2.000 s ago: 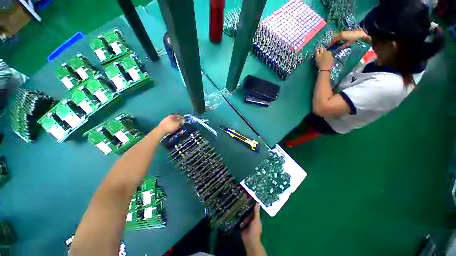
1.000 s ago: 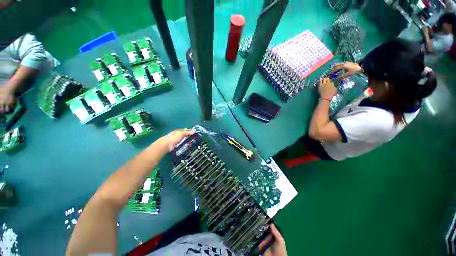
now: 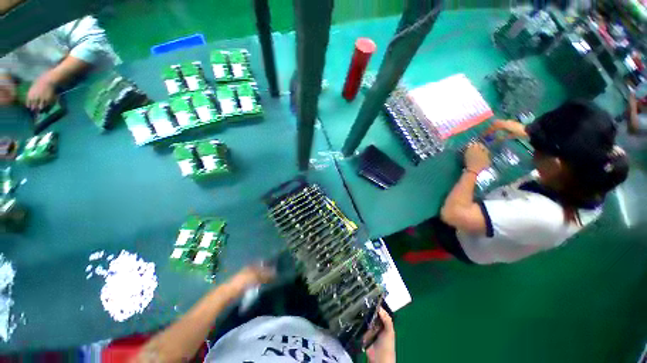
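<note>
A long black slotted rack [image 3: 323, 244] filled with upright circuit boards lies slanted at the bench edge in front of me. My right hand [image 3: 381, 336] grips its near end. My left hand [image 3: 257, 276] is blurred, beside the rack's left side; whether it holds anything cannot be told. A small green board stack with white rectangles [image 3: 199, 243] lies left of the rack. A white tray of small boards [image 3: 394, 281] is partly hidden behind the rack's right side.
More board stacks [image 3: 191, 108] stand at the back left. White small parts [image 3: 128, 285] lie in a heap at the front left. Dark posts [image 3: 312, 85], a red cylinder [image 3: 358, 69] and a black case [image 3: 381, 167] are ahead. One person works at right [image 3: 525, 213], another at far left [image 3: 60, 60].
My left hand has let go of the rack's far end and moved back toward me. The rack now covers most of the yellow knife and more of the tray. The view has shifted, showing the white heap.
</note>
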